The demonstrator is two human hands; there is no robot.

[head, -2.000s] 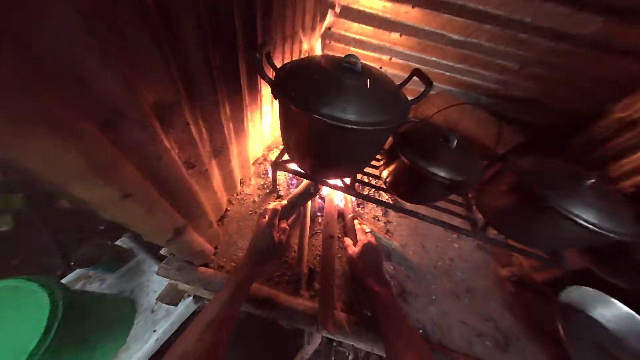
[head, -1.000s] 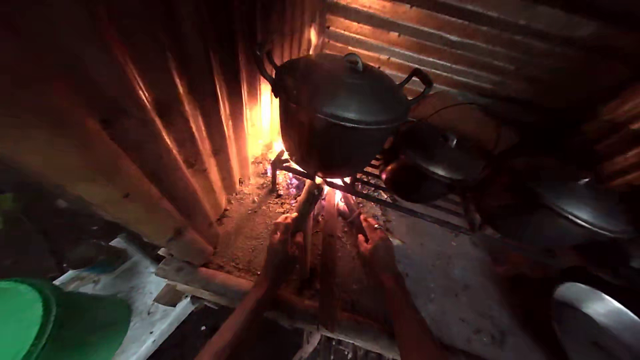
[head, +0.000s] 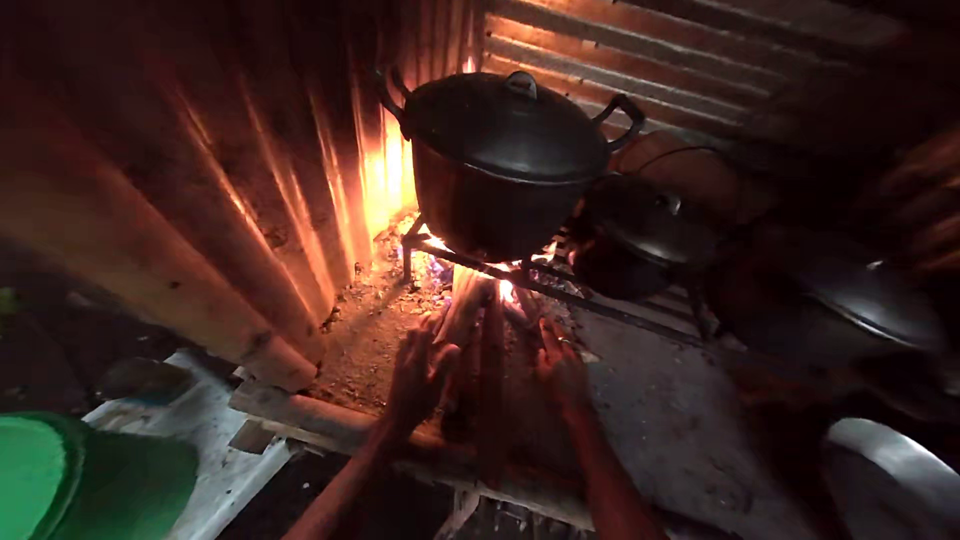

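Note:
Several sticks of firewood (head: 491,367) run under a metal grate (head: 585,300) into the fire (head: 506,289). On the grate above the flames stands a large lidded dark metal pot (head: 510,150) with two loop handles. My left hand (head: 424,364) lies against the left side of the wood, its fingers toward the fire; whether it grips a stick is not clear. To the right of the sticks is my right hand (head: 559,360), fingers extended close to the wood, its hold also unclear in the dim light.
Smaller lidded pots (head: 645,225) (head: 847,300) stand right of the large one. Corrugated metal sheets (head: 285,172) rise left and behind. A wooden pole (head: 315,412) edges the hearth. A green plastic container (head: 127,472) is at lower left, a metal pan (head: 885,457) at lower right.
The flame behind the large pot has shrunk since two seconds ago. Both hands remain beside the firewood, with their finger poses slightly changed.

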